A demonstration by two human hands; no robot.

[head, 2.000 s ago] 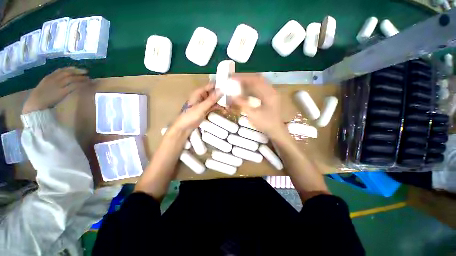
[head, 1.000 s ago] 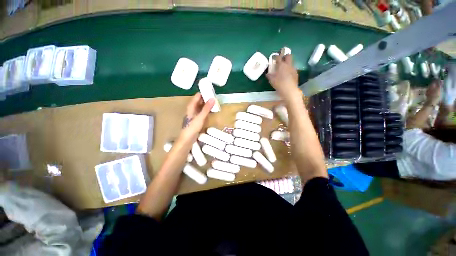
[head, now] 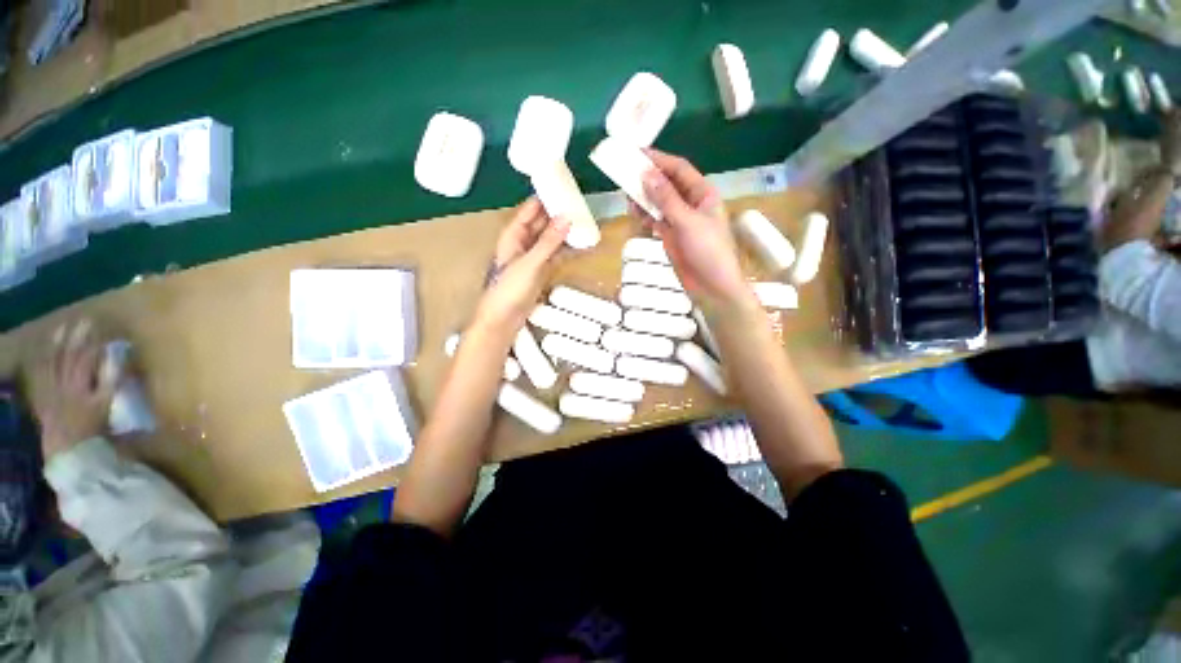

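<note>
My left hand [head: 521,266] holds an elongated white piece [head: 565,207] upright, its top end overlapping a rounded white case [head: 540,132] on the belt. My right hand [head: 696,227] holds another white piece [head: 624,171] between thumb and fingers, beside the first and apart from it. Many loose elongated white pieces [head: 609,350] lie grouped on the brown bench [head: 246,272] between my forearms. More white cases [head: 449,154] sit on the green belt [head: 324,117].
Two clear plastic trays [head: 352,320] lie at left on the bench. Clear boxes [head: 181,171] stand on the belt. A parts tray with black pieces [head: 935,246] and a grey metal upright [head: 894,123] are at right. Neighbours' arms show at both sides.
My right hand has come back from the belt towards my left hand with a white piece. One of the two narrow pieces there is gone from the belt. My left hand still holds its piece.
</note>
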